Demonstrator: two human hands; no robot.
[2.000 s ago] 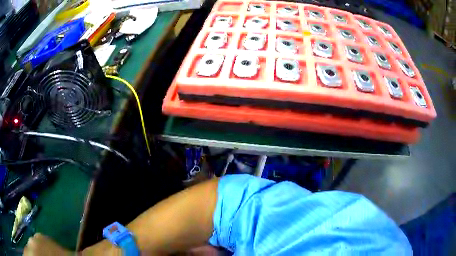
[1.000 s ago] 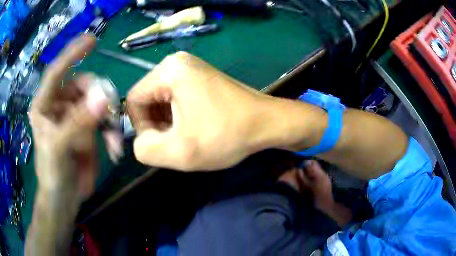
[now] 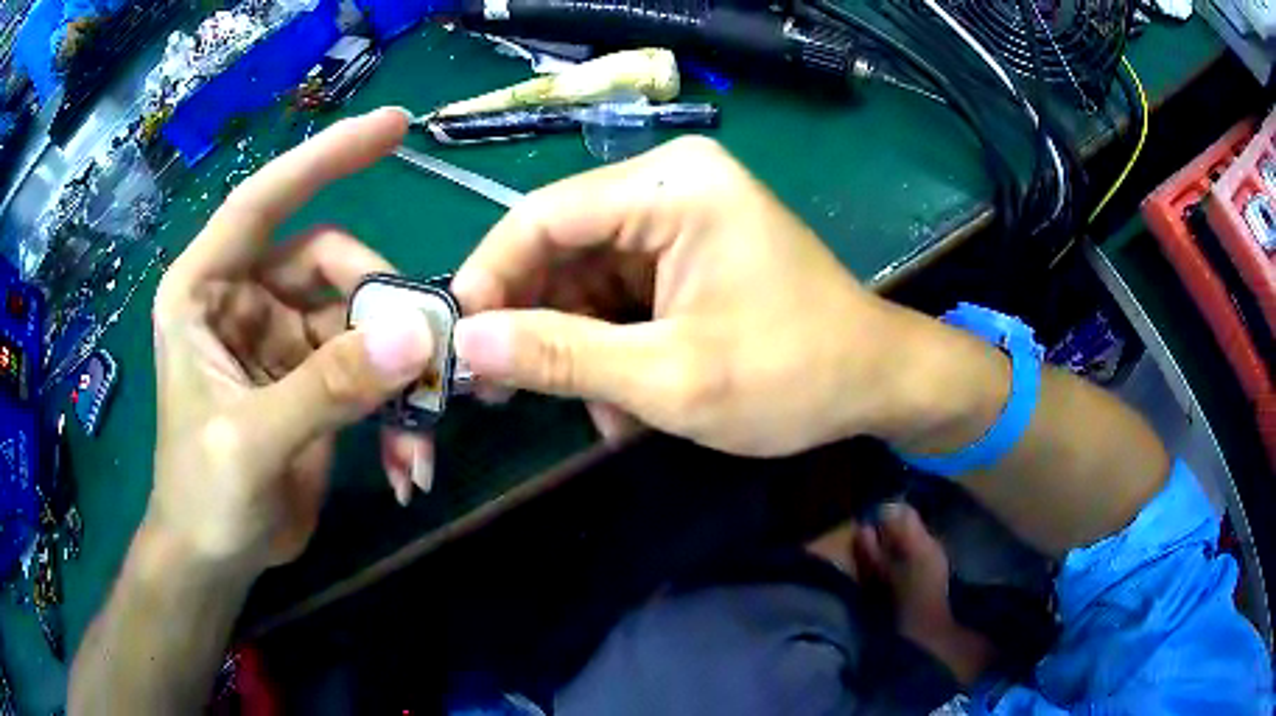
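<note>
A small rounded-square watch case (image 3: 427, 311), dark-rimmed with a silver-white inside, is held up over the front edge of the green mat. My left hand (image 3: 273, 364) holds it from the left, the thumb pressed on its pale inner face. My right hand (image 3: 658, 301) pinches its right edge between thumb and fingers. The fingertips hide part of that edge; I cannot tell if a second small part is between them. Slim silver tweezers (image 3: 455, 178) show on the mat behind my right hand, their near end hidden.
Behind lie a cream-yellow pry tool (image 3: 574, 84), a black pen (image 3: 560, 122), a clear round film (image 3: 630, 136) and a thick black corded handle (image 3: 672, 34). Cables run at the back right. Red foam trays (image 3: 1206, 231) stand at right. Small parts lie at left.
The view has swung from the foam trays back to the bench. Both hands have come into view, and my left thumb now presses on the watch case, with my right fingers at its edge.
</note>
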